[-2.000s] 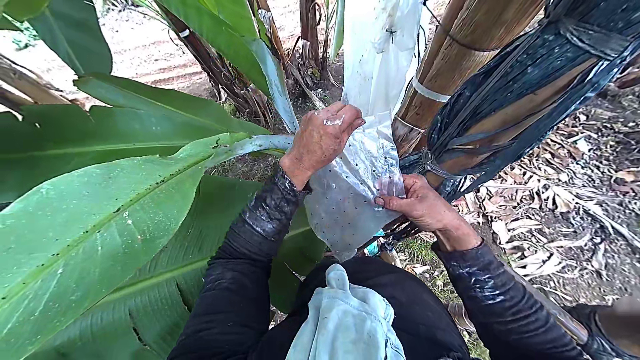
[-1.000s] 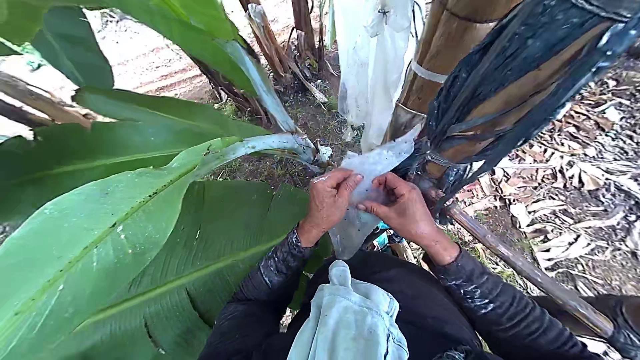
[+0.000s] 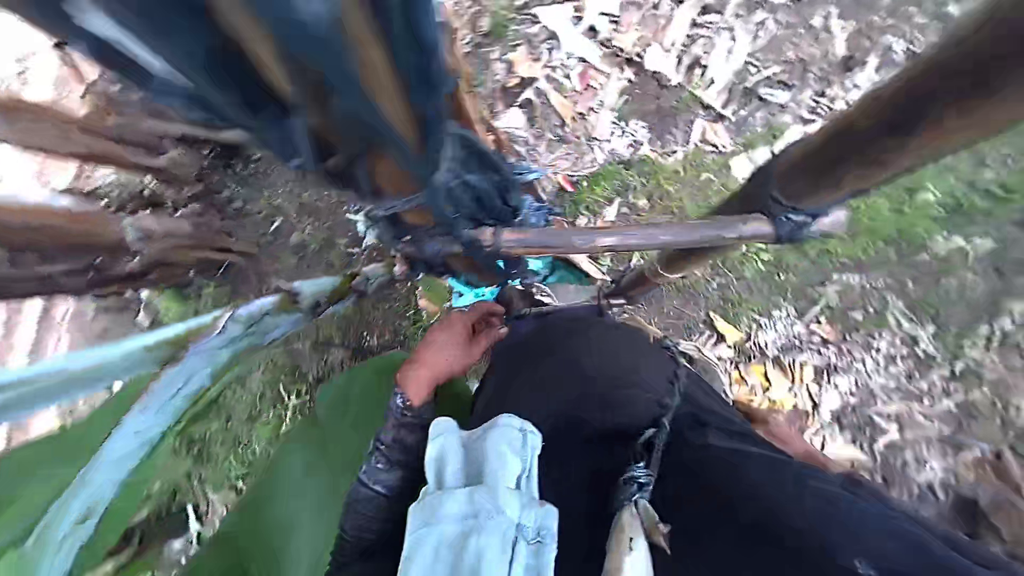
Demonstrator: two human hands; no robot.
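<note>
My left hand (image 3: 452, 348) is at the left edge of my dark clothing, its fingers bent beside a small dark object; whether it grips anything cannot be told. A blurred skin-toned shape (image 3: 788, 440), apparently my right hand, shows at the right, partly hidden by dark clothing; its fingers are unclear. A pale blue glove-like item (image 3: 480, 496) hangs at my front. To its right, a dark cord (image 3: 660, 432) carries a pale, pointed piece (image 3: 628, 544). Bright turquoise material (image 3: 472, 292) lies just beyond my left fingertips.
Dark blue plastic strips (image 3: 472, 180) wrap a stem ahead. A thin pole (image 3: 640, 236) crosses to a thick slanting pole (image 3: 880, 128), tied with dark binding. Broad green leaves (image 3: 320, 464) and pale leaf stalks (image 3: 176, 360) are at lower left. Dry leaves (image 3: 720, 48) litter the ground.
My hands, earlier together on a translucent plastic bag, are now apart. The left is near my waist. The bag is no longer visible. The view has swung strongly right and down.
</note>
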